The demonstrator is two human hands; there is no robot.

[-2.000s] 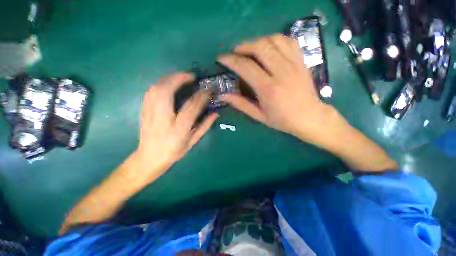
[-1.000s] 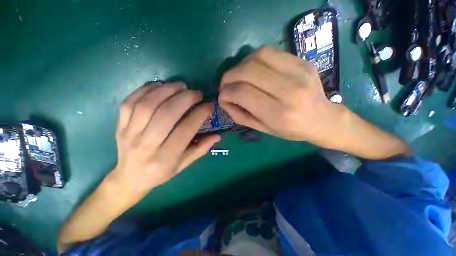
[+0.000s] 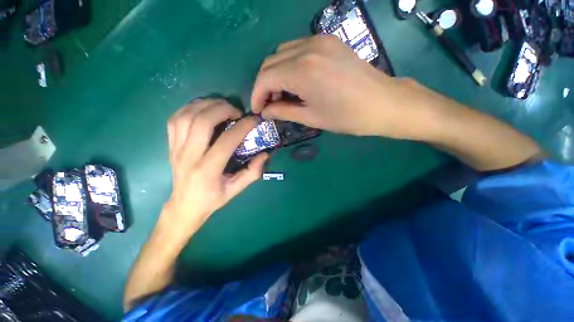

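Note:
An open phone body (image 3: 259, 139) with a silver and blue circuit board lies on the green table in front of me, its black end pointing right. My left hand (image 3: 204, 148) is closed around its left end, thumb and fingers on its long edges. My right hand (image 3: 308, 85) is above its upper edge, thumb and forefinger pinched together near the board; whether something small is between them is hidden. A small dark round part (image 3: 304, 152) lies just below the phone's black end. A small pale strip (image 3: 273, 177) lies below the phone.
Another open phone body (image 3: 355, 34) lies beyond my right hand. A pen-like tool (image 3: 456, 51) and a heap of phone bodies (image 3: 522, 69) lie at the right. Several phone bodies (image 3: 69, 201) sit at left near a grey bracket (image 3: 25, 157). A black ribbed tray (image 3: 31, 289) is lower left.
The view has shifted. My right hand has moved up and left along the phone's upper edge, uncovering the board and black end. My left hand still holds the phone.

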